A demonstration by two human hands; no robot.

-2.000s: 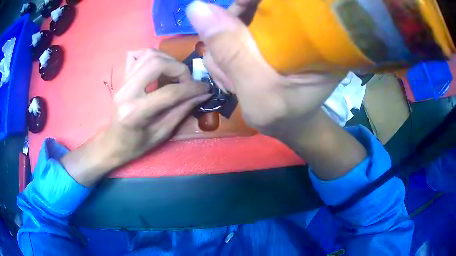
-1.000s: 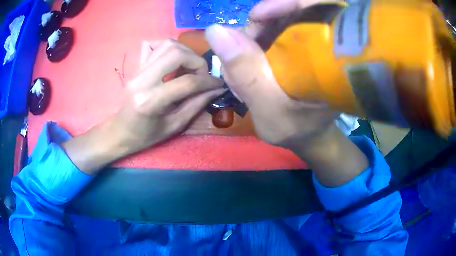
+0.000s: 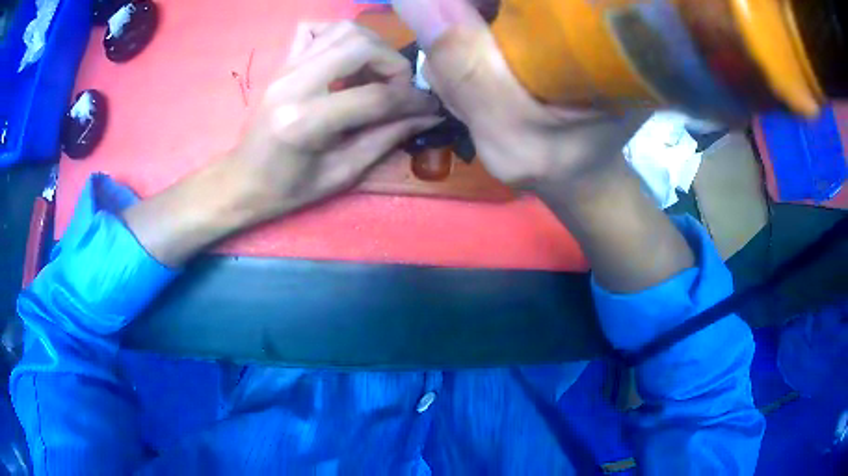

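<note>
A dark housing [image 3: 435, 138] with a white piece on top sits in the brown assembly fixture [image 3: 474, 182], mostly hidden by my hands. My left hand [image 3: 339, 121] reaches over its left side, thumb and fingertips together at the housing; whether they pinch a small part is hidden. My right hand [image 3: 521, 125] holds the orange electric screwdriver [image 3: 595, 51] above the right side of the fixture. The screwdriver is cut off by the top edge, and its tip is hidden.
Dark housings with white tufts [image 3: 84, 123] stand at left beside a blue bin [image 3: 37, 102]. Thin red strands [image 3: 244, 78] lie on the red mat [image 3: 186, 112]. White crumpled paper [image 3: 665, 156], tan cardboard [image 3: 733, 191] and a small blue bin [image 3: 801, 153] are at right.
The whole bench scene has shifted upward in the picture, and the blue bin above the fixture has nearly left it. The screwdriver's body has swung and tilted. Both hands remain at the housing.
</note>
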